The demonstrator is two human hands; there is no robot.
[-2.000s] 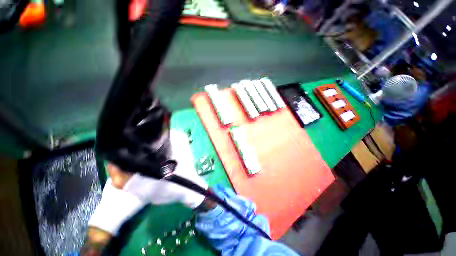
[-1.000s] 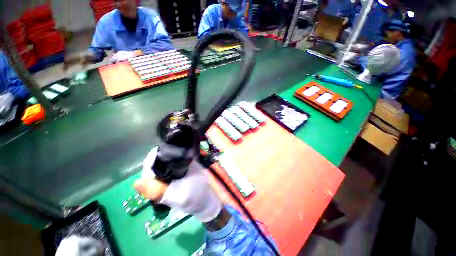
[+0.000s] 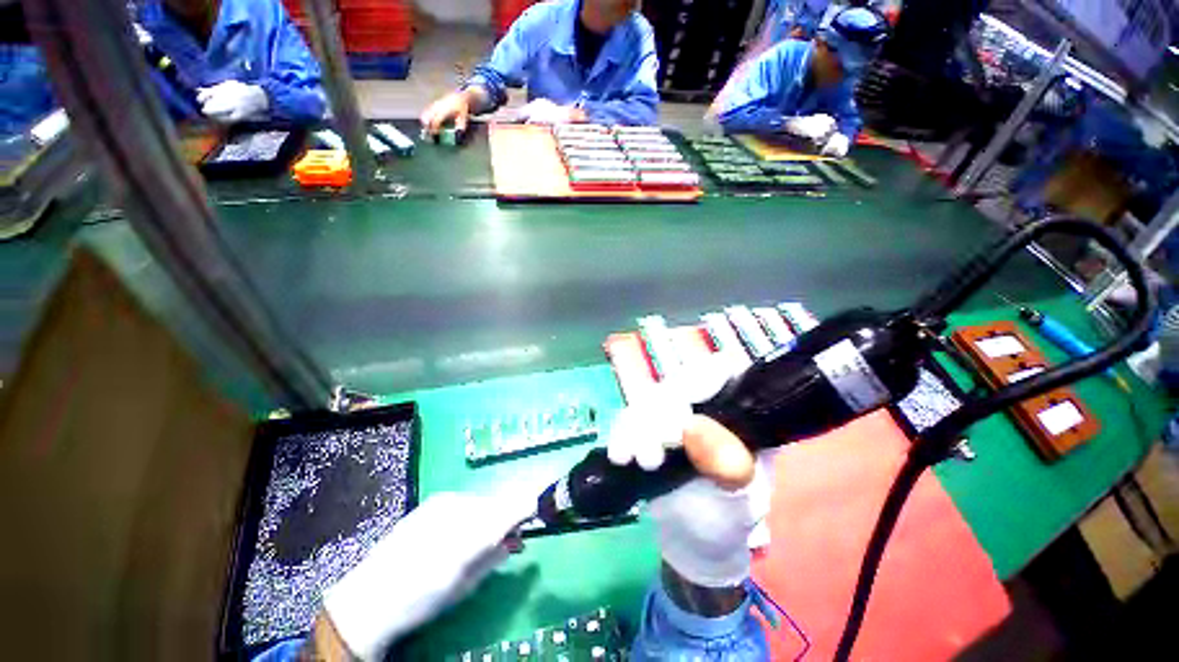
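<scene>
My right hand, in a white glove with bare fingertips, holds the black electric screwdriver nearly level, its tip pointing left. My left hand, also gloved, is at the screwdriver's tip; its fingertips are pressed near the bit, and whether they pinch a screw is too small to tell. A green circuit board lies on the green mat behind the tool. Another board lies partly under the screwdriver, mostly hidden. More board shows at the bottom edge. The black screw tray is at the left.
A brown carton stands far left, beside a metal post. White-faced boards lie on the red mat. A second black tray and brown fixture are at right. The screwdriver cable loops right. People in blue sit across the bench.
The view has shifted, showing more of the left side and carton. The screwdriver has swung from upright to nearly level, tip left. My left hand has come from the screw tray to the tip.
</scene>
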